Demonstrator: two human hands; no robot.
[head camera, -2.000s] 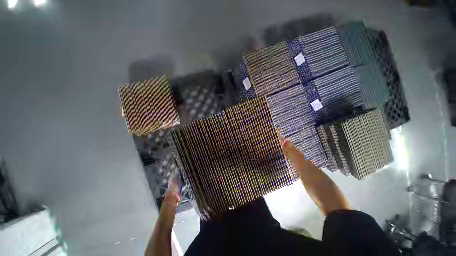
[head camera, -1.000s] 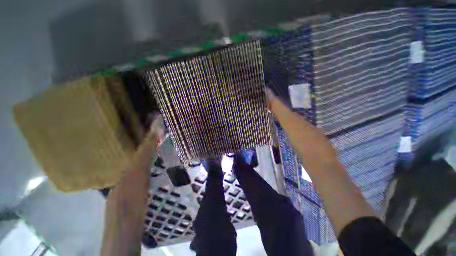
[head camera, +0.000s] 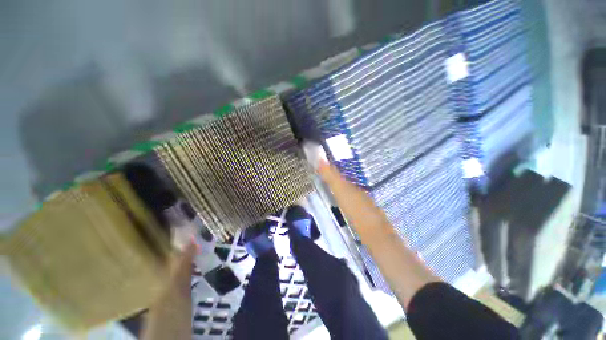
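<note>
A striped brown-yellow stack of boards lies between my hands on the pallet side, in front of my feet. My left hand, white-gloved and blurred, is at its lower left side. My right hand is at its right edge, beside a white label. Both forearms are bare. The fingertips are blurred, and I cannot tell whether either hand still grips the stack. The stack's underside is hidden.
Another brown-yellow block stands at the left. Tall blue-white striped stacks with white labels stand close at the right. A black and white pallet grid shows around my feet. A green-white line runs behind.
The view has closed in on the stacks. The brown-yellow stack and both hands have come down beside the left block, and the hands now appear lower and further left in view.
</note>
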